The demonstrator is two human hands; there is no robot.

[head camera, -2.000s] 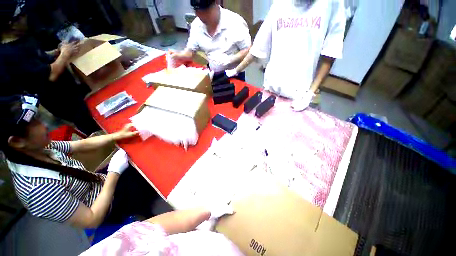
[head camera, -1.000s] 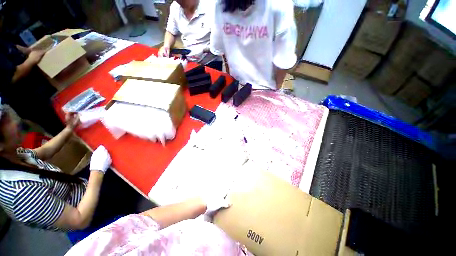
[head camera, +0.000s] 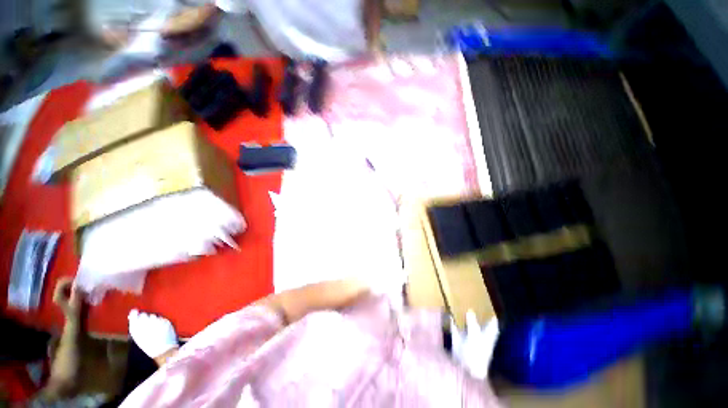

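Two rows of black boxes (head camera: 511,219) lie on a cardboard pad (head camera: 460,291) at the right, with a tan strip between the rows. My right hand (head camera: 476,343), in a white glove, is at the pad's near edge, fingers pointing away from me; blur hides whether it grips the pad. My left forearm (head camera: 319,298) reaches right across the front of my pink garment. The left hand at its end is lost in the white glare near the pad's left side.
Mesh conveyor (head camera: 551,127) at the right, with blue film wrap (head camera: 599,339) near me and more behind. Open cartons (head camera: 144,171) with white sleeves, a flat black rectangle (head camera: 267,158) and blurred black boxes (head camera: 215,92) on red cloth. Another person's gloved hand (head camera: 153,333) at left.
The view has swung right and down. The boxes on the pad and my right hand have come into view. The printed cardboard part is no longer seen, and my left glove is washed out.
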